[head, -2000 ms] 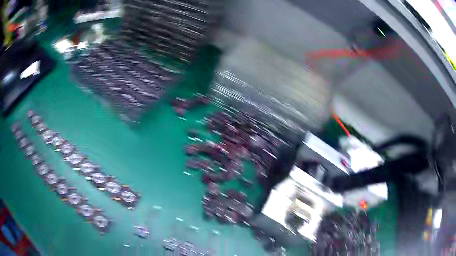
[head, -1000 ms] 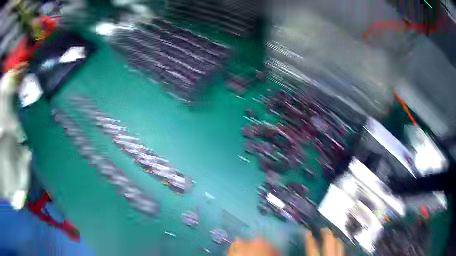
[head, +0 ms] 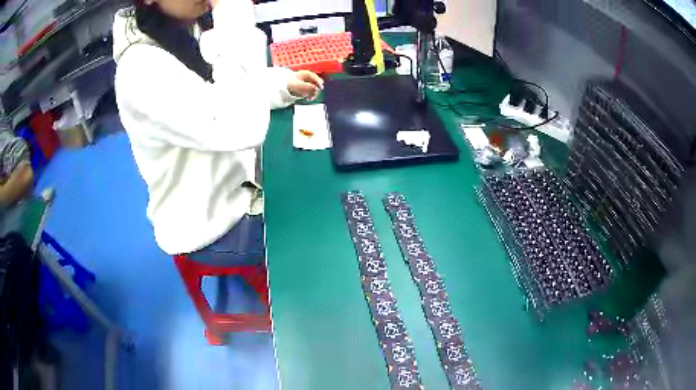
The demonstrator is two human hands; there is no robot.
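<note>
Two long rows of small dark square circuit boards with white outlines lie on the green bench. The left row (head: pixel 378 286) and the right row (head: pixel 433 289) run from the middle of the view down to its lower edge, with a strip of bench between them. The boards in each row touch. Neither of my hands is in view. A blister tray (head: pixel 546 232) packed with dark parts lies to the right of the rows. Part of the reddish loose module pile (head: pixel 610 369) shows at the lower right, blurred.
A coworker in a cream top (head: pixel 194 129) sits on a red stool (head: pixel 229 297) at left. A black mat (head: pixel 389 122) with a white scrap, a red tray (head: pixel 309 53), a power strip (head: pixel 534 114) and stacked ribbed trays (head: pixel 626 167) stand farther back.
The view has swung left and up toward the coworker. The feeder has left the picture, and the fingers seen at the lower edge a second ago are gone. The rows look nearly upright.
</note>
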